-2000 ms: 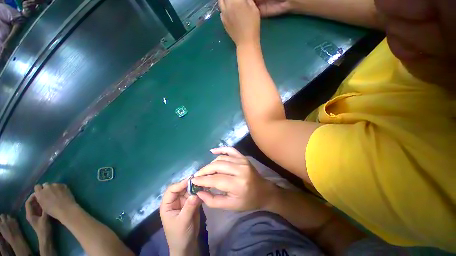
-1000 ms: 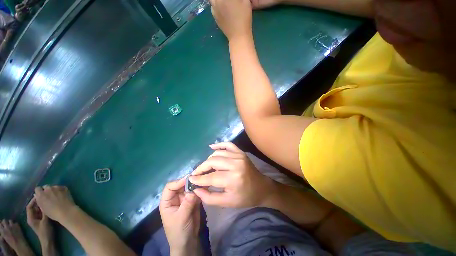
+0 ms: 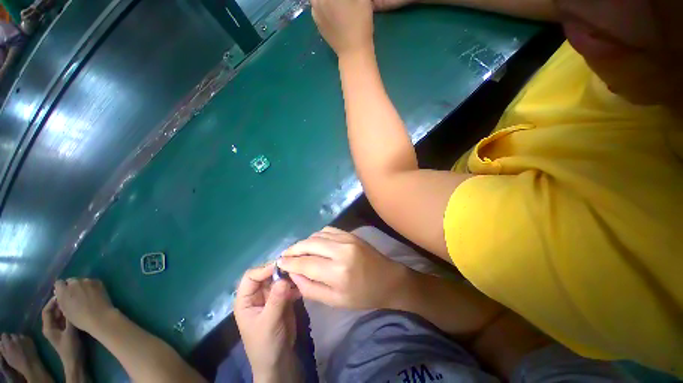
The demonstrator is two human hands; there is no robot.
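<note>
My left hand (image 3: 263,314) and my right hand (image 3: 337,271) meet at the bench's near edge at lower centre. Both pinch a small part-assembled unit (image 3: 279,274) between fingertips; only a dark, shiny sliver of it shows. A housing (image 3: 153,263), a pale rounded-square frame with a darker middle, lies on the bench at left. A small green circuit board (image 3: 260,164) lies near the bench's middle, with a tiny white scrap (image 3: 234,149) beside it.
The green bench (image 3: 202,202) runs diagonally beside a shiny grey conveyor (image 3: 97,112) with a green post (image 3: 234,26). A person in a yellow shirt (image 3: 554,224) sits at right, a forearm across the bench. Other people's hands (image 3: 86,303) rest at lower left.
The pinched unit has turned and is more covered by my fingers. My right hand's fingers have drawn in and dipped slightly. The bench view has shifted a little left.
</note>
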